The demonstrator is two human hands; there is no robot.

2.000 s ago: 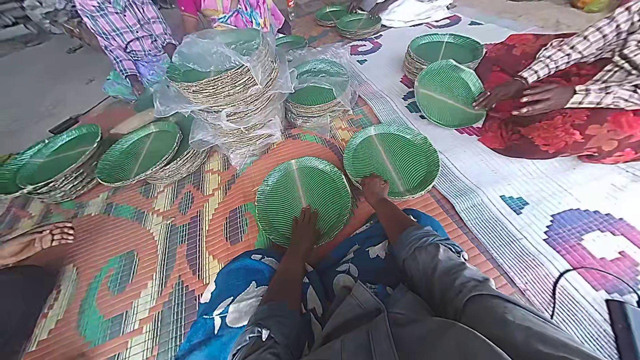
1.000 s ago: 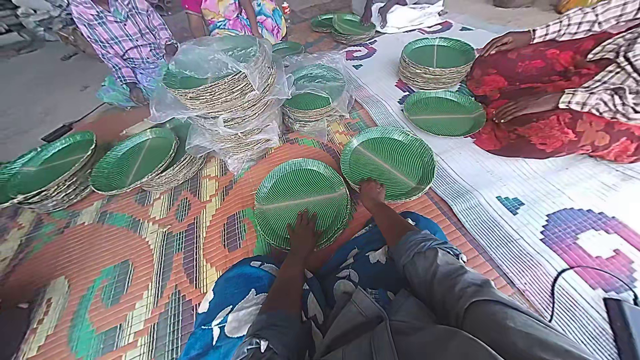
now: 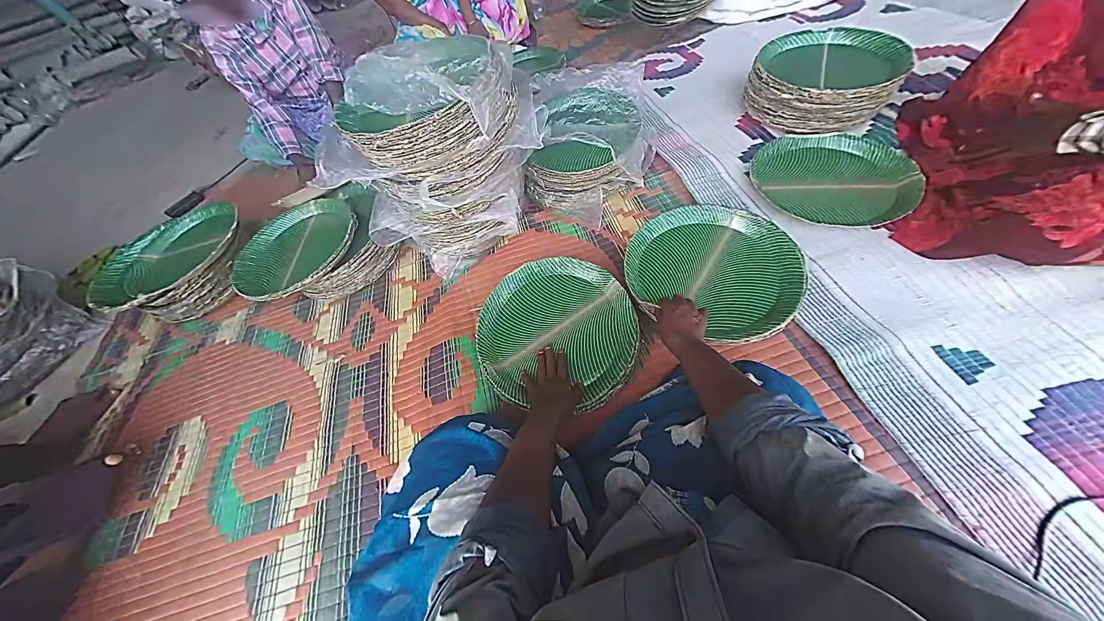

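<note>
Two green leaf-patterned plates lie side by side in front of me. My left hand rests with spread fingers on the near part of the left green plate; another plate's edge shows under it. My right hand is at the near left rim of the right green plate, its fingers bent over the rim; the thumb and the underside are hidden. The two plates lie close together on the patterned mat, just beyond my knees.
Tall plate stacks in clear plastic stand ahead, with further stacks at left. At right, a plate stack and a single plate lie on the white mat beside a person in red cloth. Another person in a checked shirt sits ahead.
The co-worker at right had a plate tilted in the hands two seconds ago; it now lies flat beside the stack, and those hands are out of view. My hands have stayed at the same two plates.
</note>
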